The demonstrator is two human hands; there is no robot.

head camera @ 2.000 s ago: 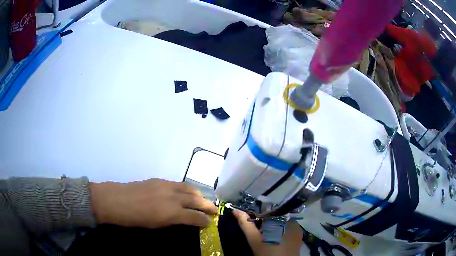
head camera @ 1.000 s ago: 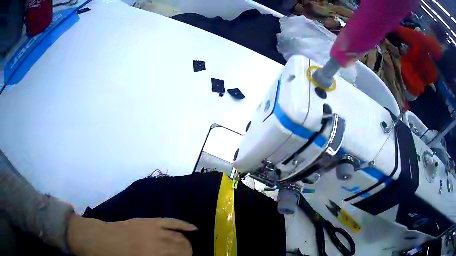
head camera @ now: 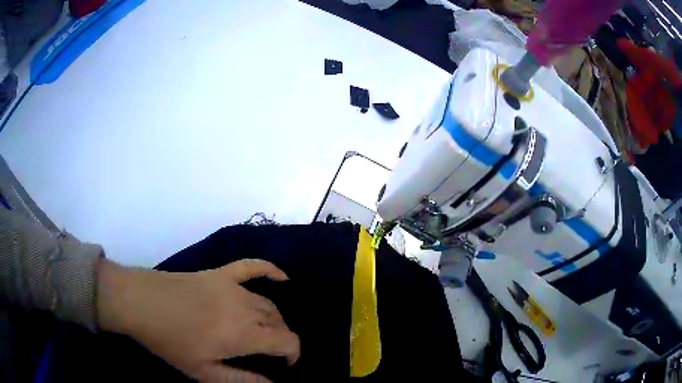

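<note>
Black fabric lies across the near part of the white table, its upper edge at the presser foot area of the sewing machine. A yellow strip lies on the fabric, running from the needle area towards me; its rounded near end shows. My left hand lies on the fabric, left of the strip, palm down with fingers spread and nothing gripped. My right hand is not in view.
Several small black squares lie on the white table beyond the machine's needle plate. Black shears and yellow-handled snips lie right of the needle. A clear plastic bag and dark fabric are behind.
My right hand has left the needle area and gone out of view. My left hand has come off the strip and moved onto the fabric. The view has shifted, and more of the strip shows.
</note>
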